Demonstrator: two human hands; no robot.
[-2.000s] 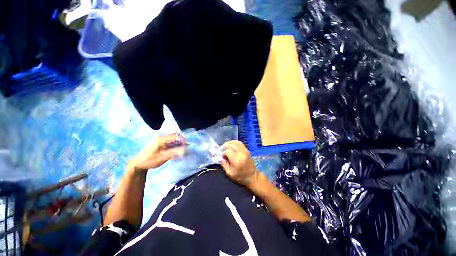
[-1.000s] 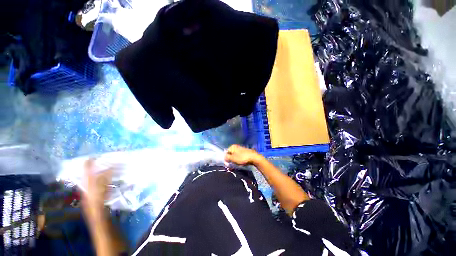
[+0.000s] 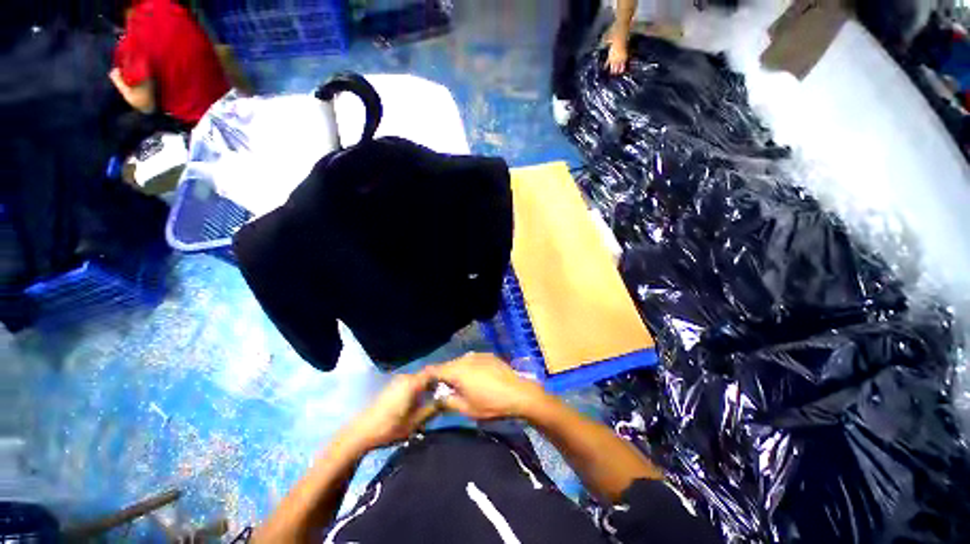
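Observation:
A black coat (image 3: 383, 244) hangs in front of me, with the thick curved hook of a black hanger (image 3: 367, 101) above its collar. My left hand (image 3: 399, 409) and my right hand (image 3: 484, 388) meet just below the coat's lower edge, in front of my waist. A small bit of whitish clear film (image 3: 442, 393) shows between their fingers. The rest of the film is hidden by the hands or too faint to tell. Neither hand touches the coat as far as I can see.
A blue basket (image 3: 202, 218) with a white glossy mass stands behind the coat. A tan cardboard sheet (image 3: 580, 276) lies on a blue crate (image 3: 606, 372). Shiny black bagged coats (image 3: 766, 319) are heaped at right, with another person's hand (image 3: 617, 58) on them. A person in red (image 3: 176, 64) is at upper left.
The film stretched out to the left a second ago is now gathered small between my hands. My left hand has come back to my right. The view has tilted up, showing the hanger hook and people.

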